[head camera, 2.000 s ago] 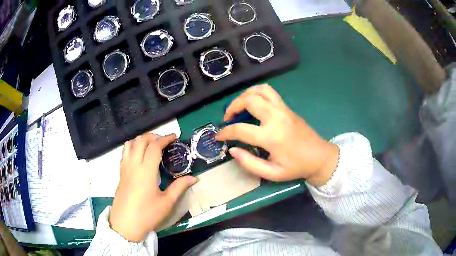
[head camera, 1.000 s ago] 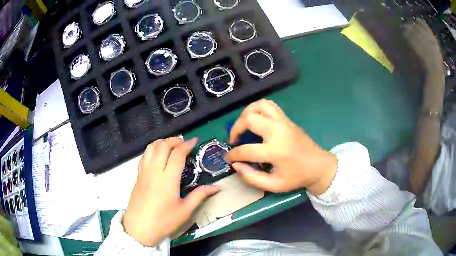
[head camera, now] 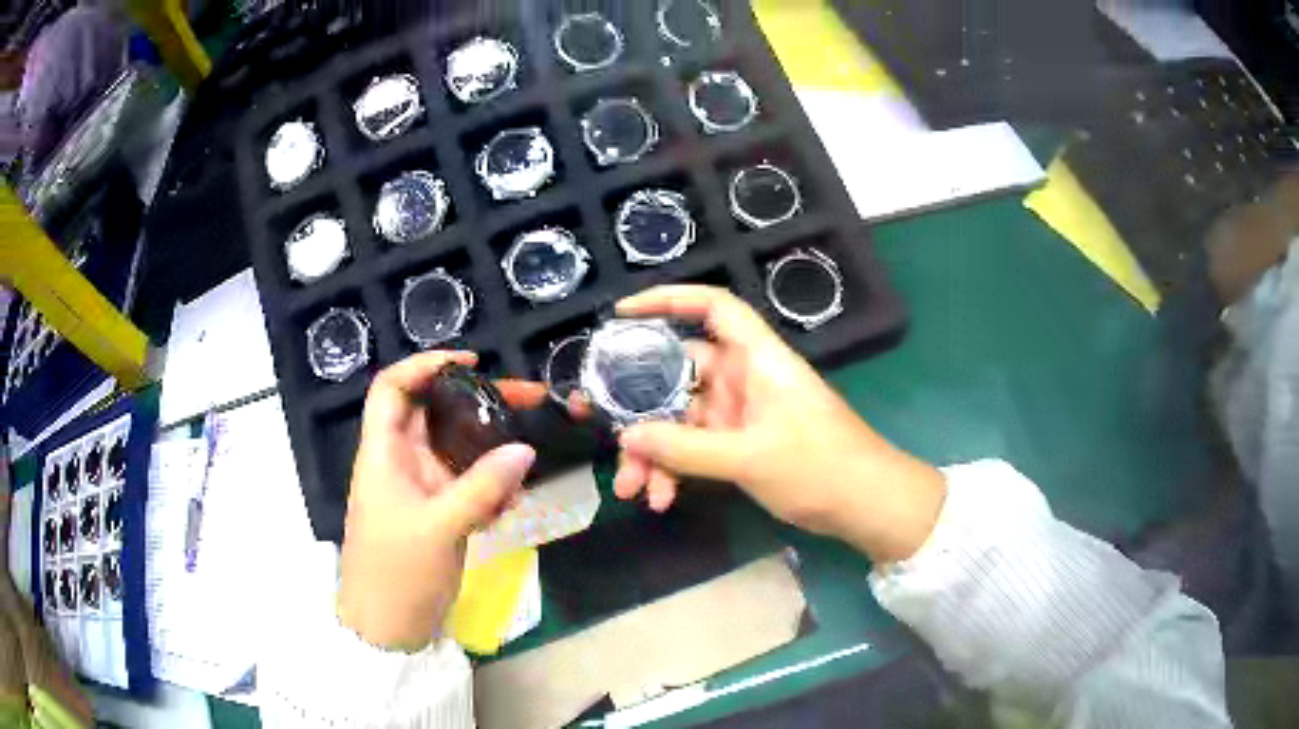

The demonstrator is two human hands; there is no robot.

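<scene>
My left hand [head camera: 428,484] is closed around a dark smartwatch head [head camera: 470,416], held tilted between thumb and fingers. My right hand [head camera: 755,413] holds a silver-rimmed smartwatch head [head camera: 637,370] by its edges, its face up and showing glare. Both are raised over the front edge of the black foam tray [head camera: 869,306]. The tray holds rows of round watch heads, some with shiny glare; another watch head [head camera: 567,368] sits in a front pocket, partly hidden by the right hand's watch.
Below the hands lie a tan strip [head camera: 655,634], a dark pad [head camera: 641,556] and a yellow note [head camera: 492,598] on the green mat. Printed sheets [head camera: 271,541], a pen [head camera: 195,513] and a blue-edged tray [head camera: 136,570] are at left. A person's arm is at the right edge.
Both hands have lifted the two watch heads off the mat and moved them up to the tray's front edge. The yellow note and dark pad are now uncovered. The view has shifted.
</scene>
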